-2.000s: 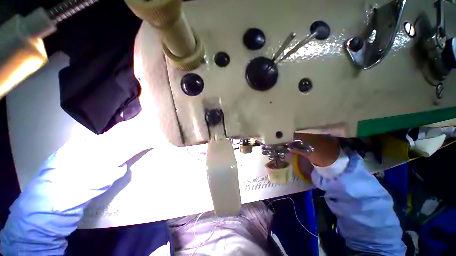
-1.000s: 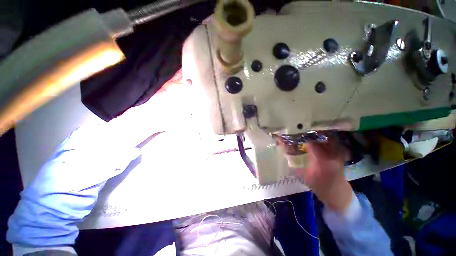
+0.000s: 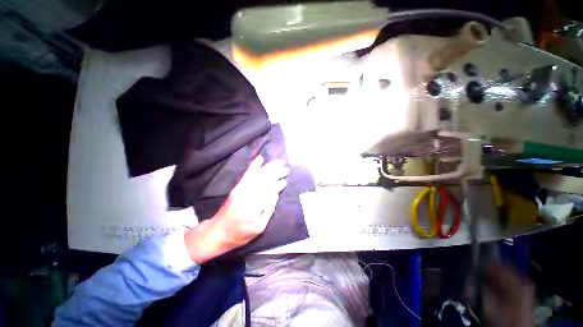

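A dark garment panel (image 3: 214, 137), creased and folded, lies on the white table left of the needle area. My left hand (image 3: 240, 211) is on its lower right part, with fingers bent onto the cloth and a fold at the fingertips. My right hand (image 3: 508, 294) is a dim blur beyond the table's near edge at the lower right. A blurred dark upright streak shows beside it; I cannot tell if it is held. The cream sewing machine (image 3: 511, 121) stands at the right, its presser foot area (image 3: 396, 167) partly lost in glare.
Snips with yellow and red handles (image 3: 436, 211) lie on the table (image 3: 345, 214) below the machine head. The glaring lamp (image 3: 307, 32) hangs over the back of the table. Loose thread trails at the table's front edge. White and yellow items lie at the far right.
The view has shifted left. My left hand and the dark panel have come nearer the front edge, with more cloth spread out. My right hand has left the needle area and moved down right.
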